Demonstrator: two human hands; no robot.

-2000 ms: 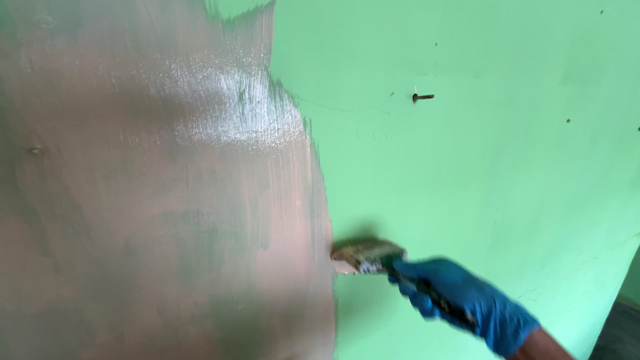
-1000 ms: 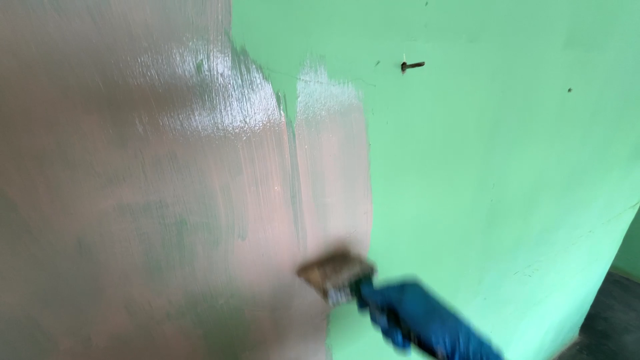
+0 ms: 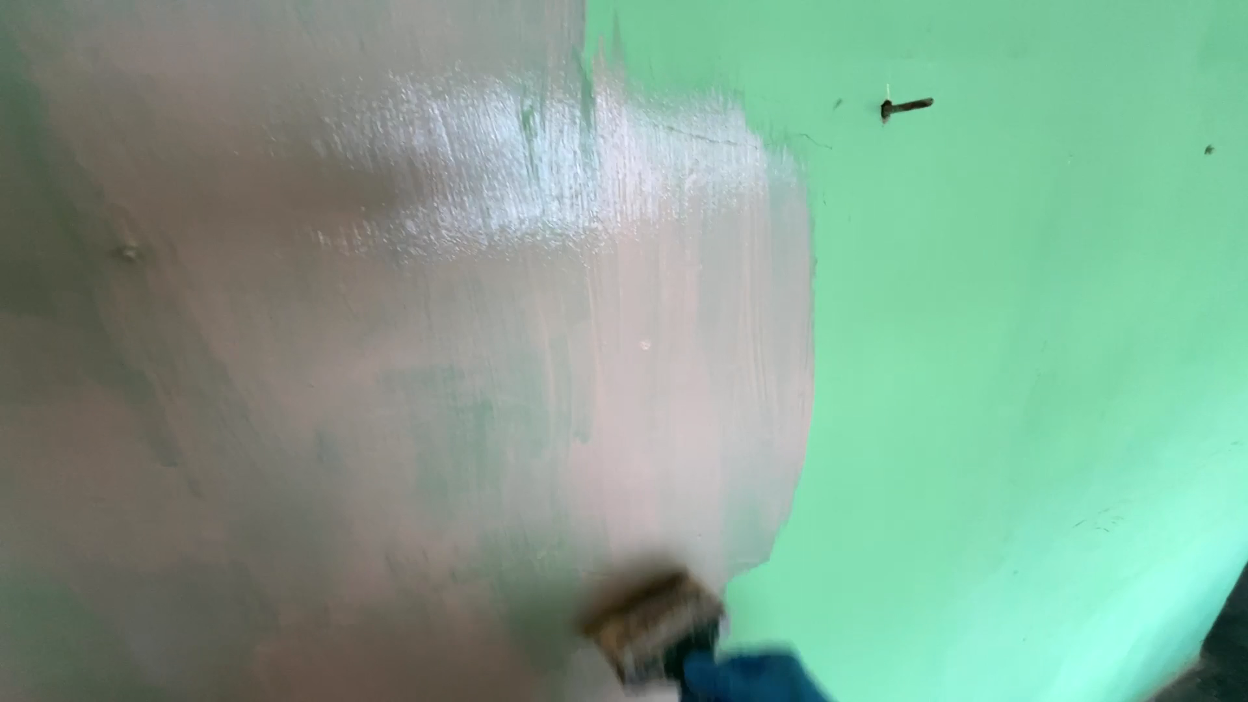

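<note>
At the bottom edge, my right hand [image 3: 756,675] in a blue glove is closed around the dark handle of a wide paintbrush [image 3: 655,619]; most of the hand is cut off by the frame. The blurred bristles point up and left, against or very near the lower part of the painted area. Thin pinkish-grey paint [image 3: 682,390] covers the left and middle of the wall, streaked, with green showing through and a wet shine near the top. To its right the wall [image 3: 975,390] is bright green. My left hand is out of view.
A rusty nail or bolt [image 3: 907,107] sticks out of the green wall at the upper right. A small dark hole or spot [image 3: 1209,150] lies farther right, and a small bump [image 3: 129,253] shows at the left. At the lower right corner is a dark area [image 3: 1230,634] past the wall's edge.
The pinkish-grey paint now reaches farther right over what was green. My right hand and the brush have moved down and left to the bottom of the view.
</note>
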